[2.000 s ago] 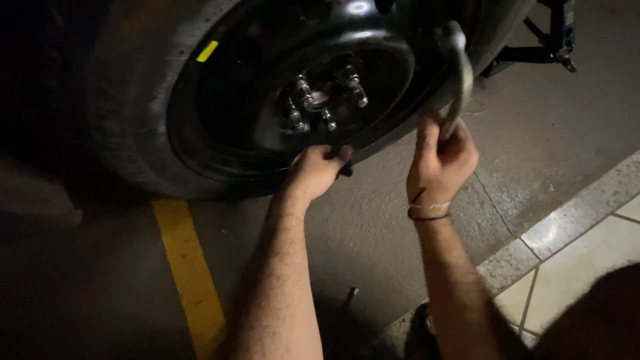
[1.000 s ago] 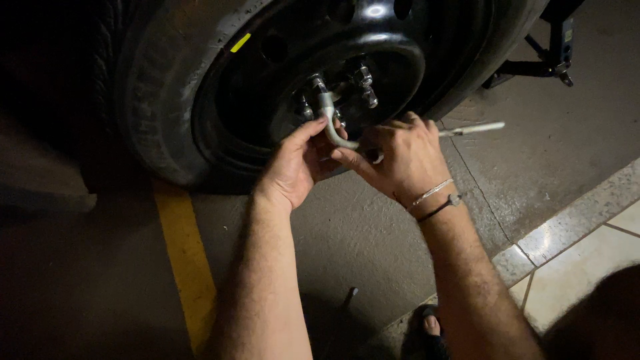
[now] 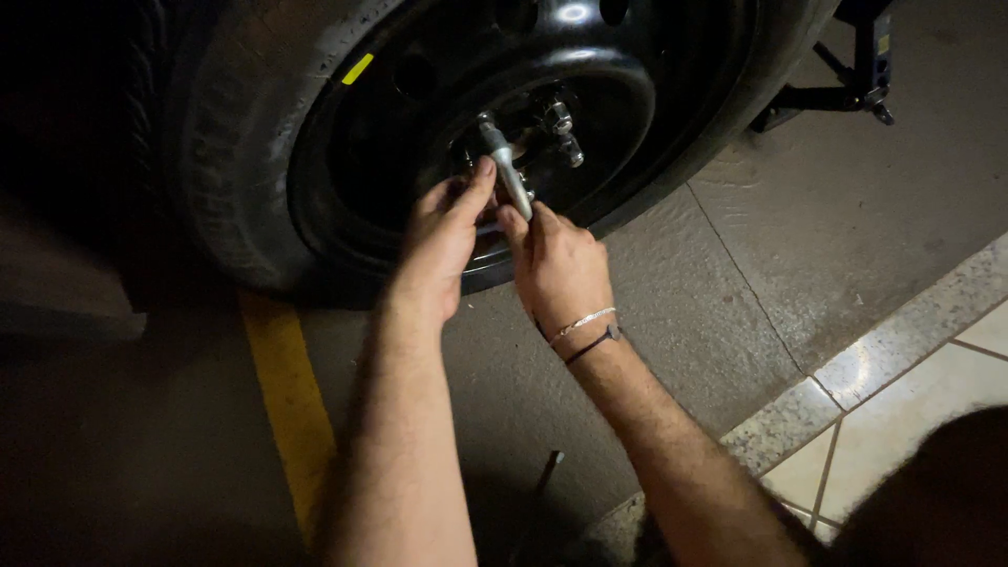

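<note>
A metal lug wrench (image 3: 512, 177) has its socket end at a lug bolt (image 3: 486, 120) on the black steel wheel (image 3: 394, 134). My right hand (image 3: 563, 260) is closed around the wrench's lower part, and most of its shaft is hidden by the hand. My left hand (image 3: 445, 236) is beside the wrench, its thumb against the shaft just below the socket; its other fingers are partly hidden, so its hold is unclear. Chrome lug bolts (image 3: 571, 150) stick out of the hub right of the wrench. The tire (image 3: 236, 157) surrounds the wheel.
A black jack (image 3: 858, 98) stands on the concrete floor at the upper right. A small metal-tipped object (image 3: 557, 457) lies on the floor below my hands. A yellow painted line (image 3: 283, 394) runs from the tire at left. A stone edging (image 3: 866, 370) borders pale tiles at right.
The wrench, raised at the right of the wheel two seconds ago, came to the hub and has since turned. My right hand moved in toward the hub, and my left hand rose to the socket.
</note>
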